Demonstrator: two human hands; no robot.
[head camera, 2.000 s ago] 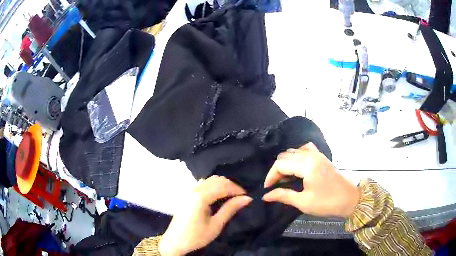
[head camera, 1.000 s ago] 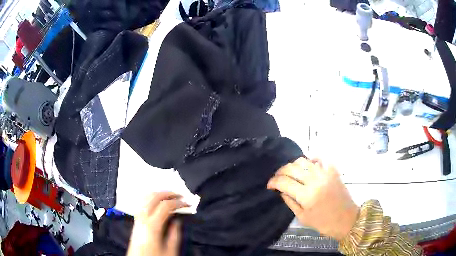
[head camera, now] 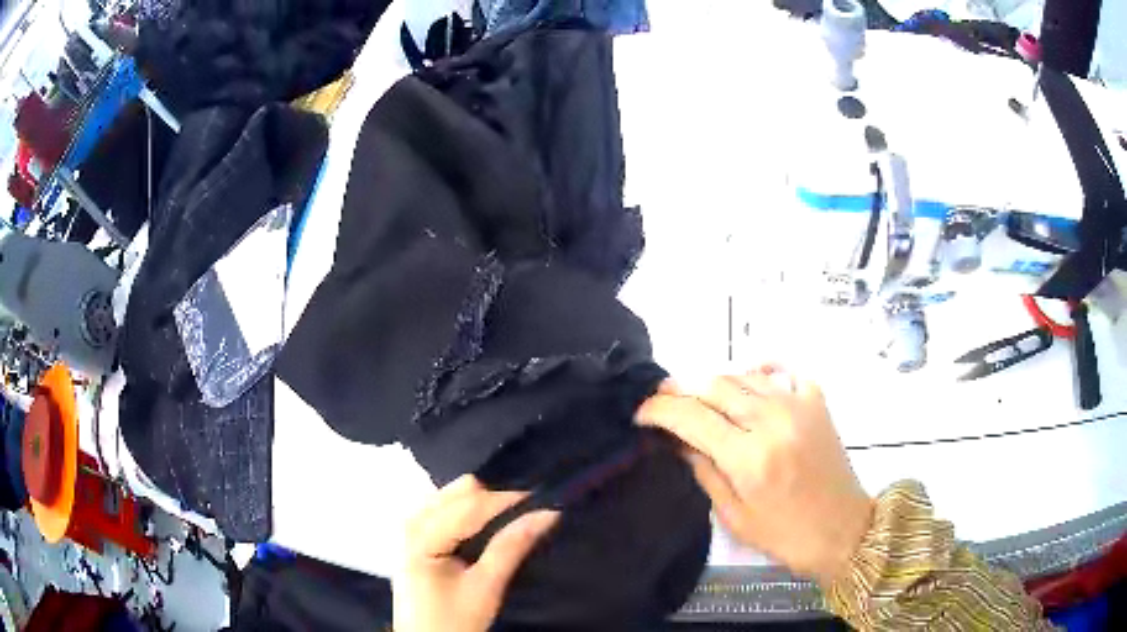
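Note:
A large black garment piece (head camera: 470, 296) lies on the white table, with speckled frayed seam edges (head camera: 531, 370) across its middle. My left hand (head camera: 464, 556) is at the bottom centre, with thumb and fingers pinching a fold of the black cloth near the table's front edge. My right hand (head camera: 772, 463) lies on the right edge of the cloth, its fingertips at the fold below the seam; whether it grips the cloth or only presses it is hard to tell. The cloth between the hands is bunched and slightly blurred.
The white machine head (head camera: 742, 161) is at the right. Black snips (head camera: 1007, 356) and a black-handled tool (head camera: 1085, 358) lie beside it, with an orange-red ring (head camera: 1051, 319). Checked dark cloth (head camera: 185, 432) with a clear packet (head camera: 235, 309) lies left, near an orange disc (head camera: 50, 451).
My left hand has come back to the cloth and pinches it, after being off to its left. My right hand has moved over the cloth's edge. The cloth's lower part is folded anew.

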